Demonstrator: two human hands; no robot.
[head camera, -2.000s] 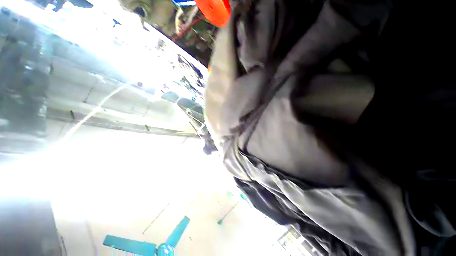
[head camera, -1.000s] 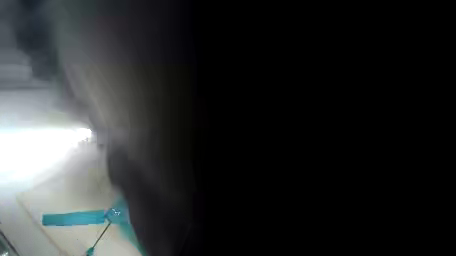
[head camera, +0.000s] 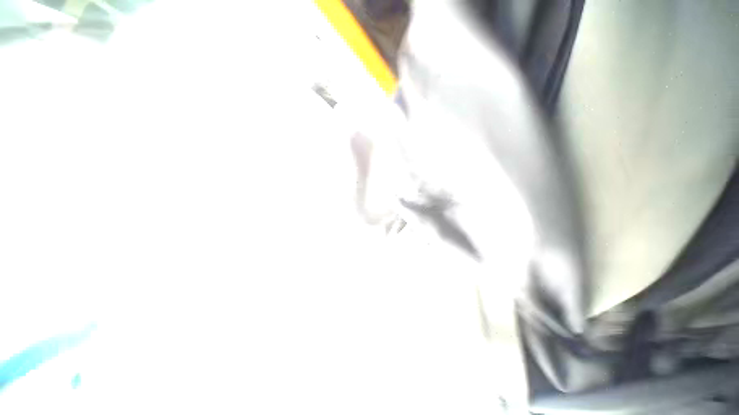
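Observation:
Pale grey and dark cloth (head camera: 494, 105) fills the middle right of the view, close to the camera and blurred. A smooth pale greenish-grey surface (head camera: 648, 146), which looks like cloth or a garment piece, curves down beside it with dark edges on both sides. Dark folds of cloth show at the lower right. Neither of my hands can be made out. Whether a hand holds the cloth is hidden.
A bright orange strip (head camera: 360, 44) slants at the top centre. A blurred teal fan blade (head camera: 44, 354) shows at the lower left. Glare washes out most of the left half. A pale bar (head camera: 632, 397) crosses the bottom right.
The near-black cover over the right side has given way to brightly lit cloth. The view is now overexposed, and the teal fan sits further left.

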